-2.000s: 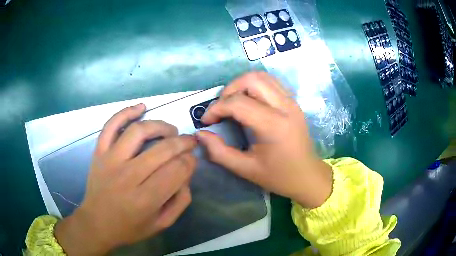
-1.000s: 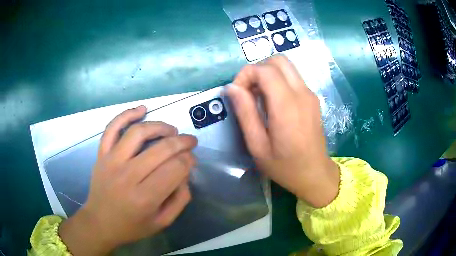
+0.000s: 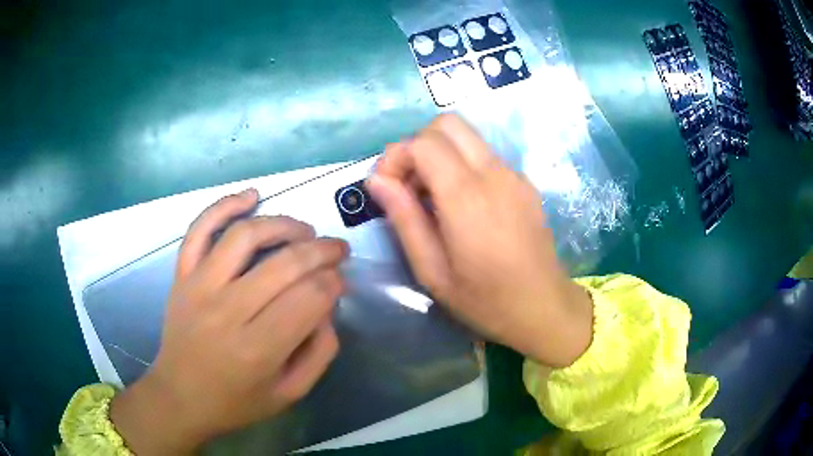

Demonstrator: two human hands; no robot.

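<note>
The tablet or tablet back cover [image 3: 410, 347], under glossy clear film, lies tilted on a white backing sheet [image 3: 85, 258]. My left hand [image 3: 254, 303] rests on it, fingers bent, little finger at its far edge. The black camera area [image 3: 349, 207] shows one ring; my right fingers cover the rest. My right hand [image 3: 472, 232] is over that corner, thumb and fingertips close together and slightly blurred. Whether they pinch anything small is hidden. Three black lens pieces [image 3: 488, 32] and one empty outline lie on a crinkled clear plastic sheet [image 3: 570, 134] beyond my right hand.
Long black lens-piece strips [image 3: 691, 102] lie at the far right on the green bench mat [image 3: 178, 98], with a dark stack [image 3: 793, 80] past them at the edge. Small clear scraps [image 3: 658, 214] lie beside the plastic.
My right hand first moved right off the camera area, showing both rings, then came back left over its right part. My left hand has stayed nearly still on the tablet.
</note>
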